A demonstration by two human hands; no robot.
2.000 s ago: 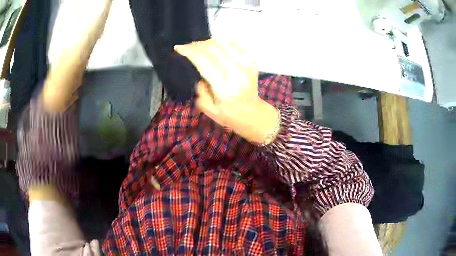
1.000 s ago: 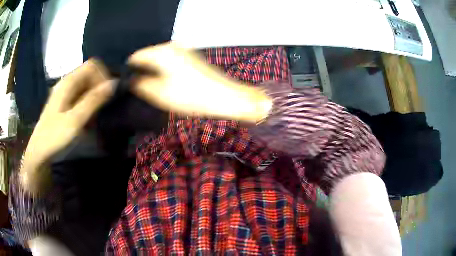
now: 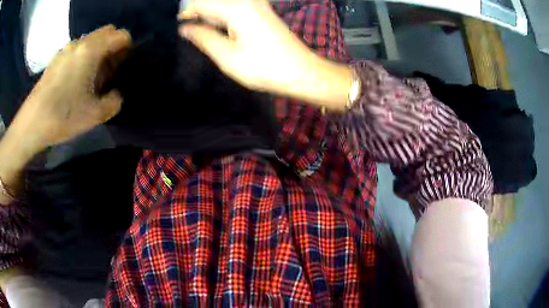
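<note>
A black garment (image 3: pixel 186 102) lies bunched across the lap, over the plaid apron, and reaches up past the top edge of the picture. My left hand (image 3: pixel 75 87) is at its left side, with fingers and thumb curled around the black cloth. My right hand (image 3: pixel 241 39) lies over its upper right part, fingers bent and pointing left; whether they pinch the cloth is hard to tell. No hem or stitch line can be made out.
The white machine bed's edge (image 3: pixel 466 7) shows at the top right with part of a grey panel (image 3: pixel 501 12). A black cloth heap (image 3: pixel 502 138) sits on a wooden stool (image 3: pixel 484 54) at the right. More black cloth (image 3: pixel 78 216) lies at the lower left.
The view has tipped down, so the machine bed has mostly left the picture. The garment has come onto the lap and spread to the right. My hands have moved further apart.
</note>
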